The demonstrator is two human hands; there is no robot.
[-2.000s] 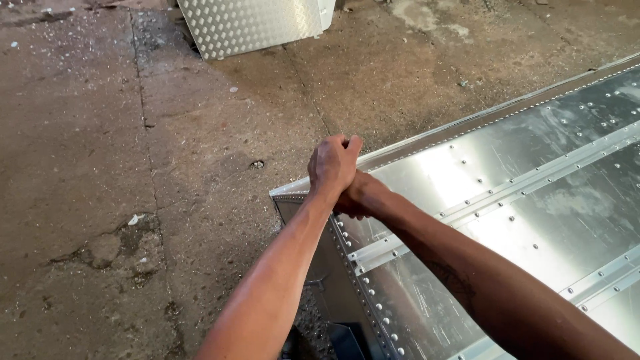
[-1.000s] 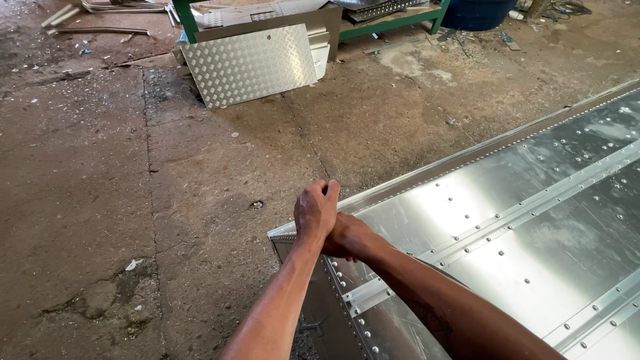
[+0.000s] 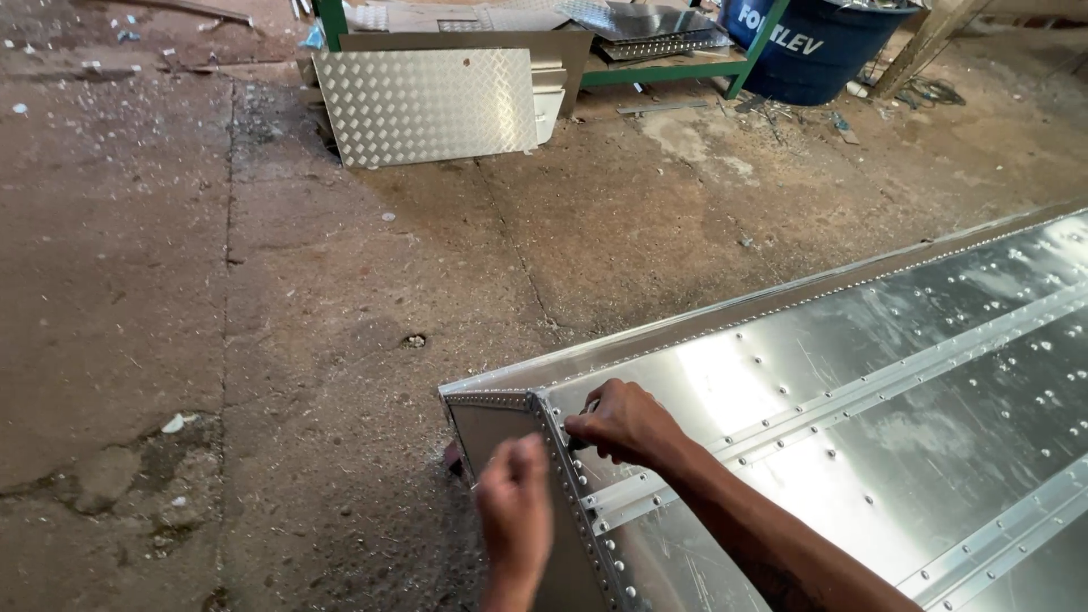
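Observation:
A large riveted aluminium structure (image 3: 816,382) lies at the right, with ribs across its shiny sheet and rows of rivets along its edges. My right hand (image 3: 625,422) is closed around a small dark object (image 3: 581,440), mostly hidden by the fingers, at the riveted edge near the corner. To its left, my left hand (image 3: 517,493) is blurred and raised in front of the structure's end panel (image 3: 489,433); its fingers are curled, and whether they hold anything cannot be made out.
A checker-plate sheet (image 3: 433,106) leans against a green metal rack (image 3: 663,75) holding more sheets. A blue plastic tub (image 3: 799,51) stands beside it, near a wooden post (image 3: 922,51). Scraps and shavings litter the cracked concrete floor (image 3: 340,280).
My hands were together at the corner and are now apart, the left one nearer the bottom of the view. The view has tilted up, showing more of the rack and tub.

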